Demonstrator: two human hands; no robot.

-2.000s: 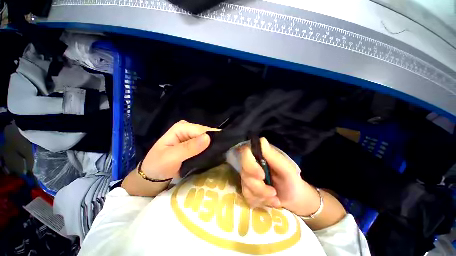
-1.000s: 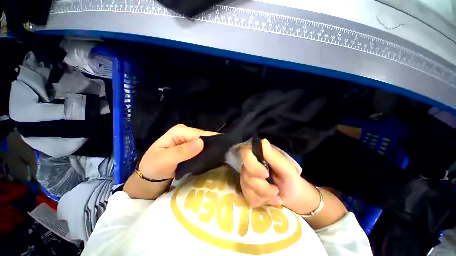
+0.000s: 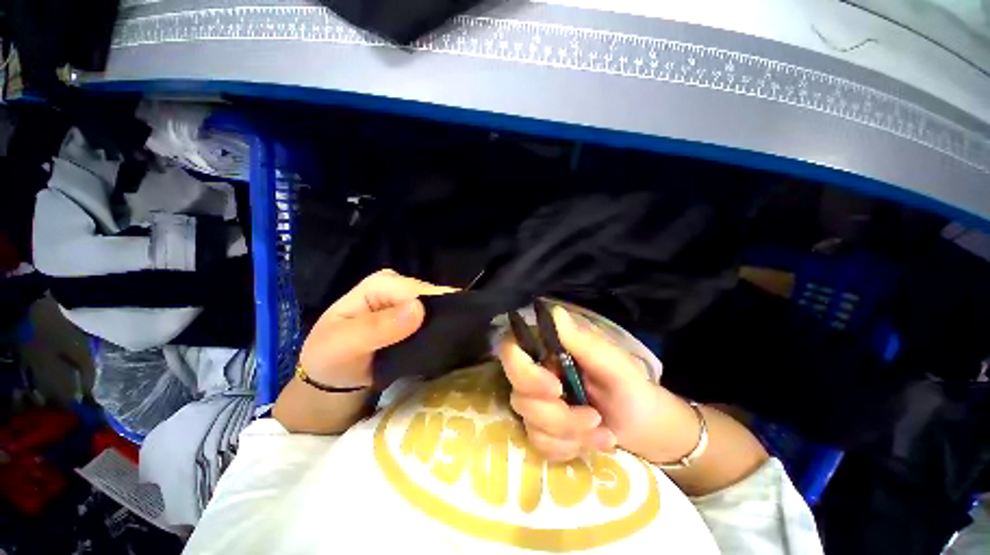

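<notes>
A black garment (image 3: 451, 331) lies across the lap, its folds running up under the table edge. My left hand (image 3: 364, 331) pinches its edge between thumb and fingers, left of centre. My right hand (image 3: 575, 385) holds dark thread snips (image 3: 560, 363) just right of the pinched cloth. The snips' two arms show apart, pointing up; their tips are hard to tell from the black fabric. A fine dark strand stands up near my left fingertips.
The pale table (image 3: 456, 76) with a blue edge and printed ruler crosses the top, with black cloth (image 3: 402, 13) on it. A blue basket (image 3: 264, 260) is at left, beside grey and black pieces (image 3: 92, 239) and clear plastic (image 3: 136, 385). Another blue basket (image 3: 830, 293) is at right.
The snips' arms now show spread apart, where they looked like one dark bar. My left hand has shifted slightly left with the cloth edge.
</notes>
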